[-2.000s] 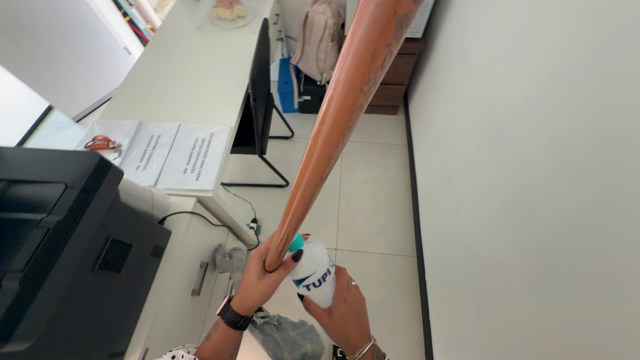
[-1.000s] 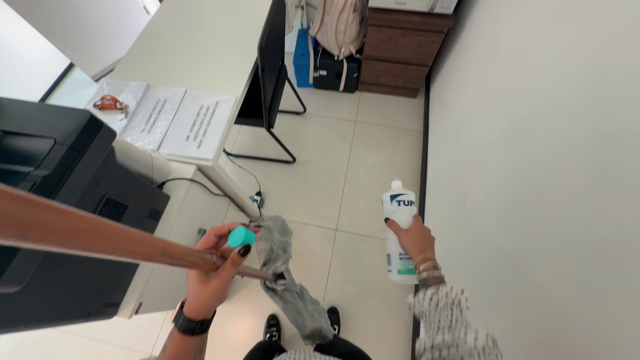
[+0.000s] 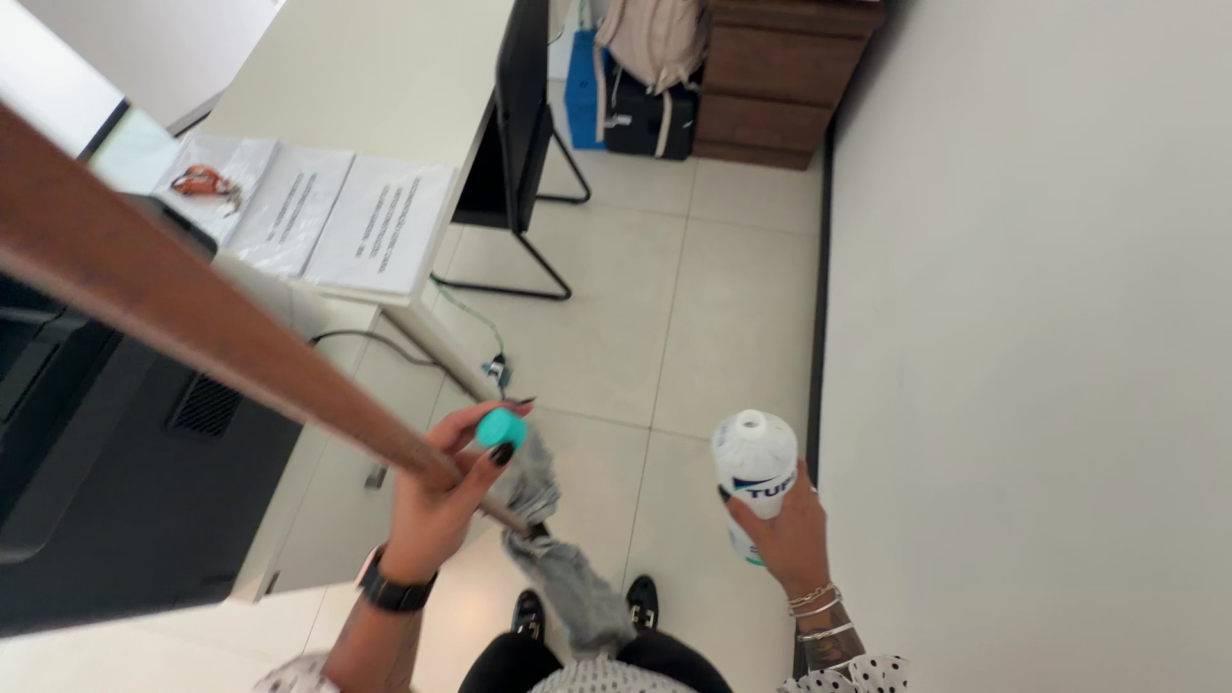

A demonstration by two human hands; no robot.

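My left hand point(image 3: 448, 491) holds a turquoise bottle cap point(image 3: 501, 429) between thumb and fingers. A long wooden pole point(image 3: 279, 356) lies in the crook of the same hand and slants up to the upper left. At the pole's low end a grey cloth point(image 3: 568, 587) hangs near the floor by my feet. My right hand point(image 3: 789, 529) grips a white plastic bottle point(image 3: 756, 462), upright with its uncapped mouth facing up. The two hands are well apart.
A white desk point(image 3: 375, 77) with papers in plastic sleeves point(image 3: 380, 226) and a black chair point(image 3: 520, 135) stand ahead left. A black printer point(image 3: 125, 481) is at left, a wall point(image 3: 1020, 337) at right. Beyond are a backpack point(image 3: 654, 38) and brown drawers point(image 3: 770, 87).
Two seconds ago both hands were together at the capped bottle. The cap is now off in my left hand, and my right hand has moved away rightward with the bottle. The pole has tilted leftward.
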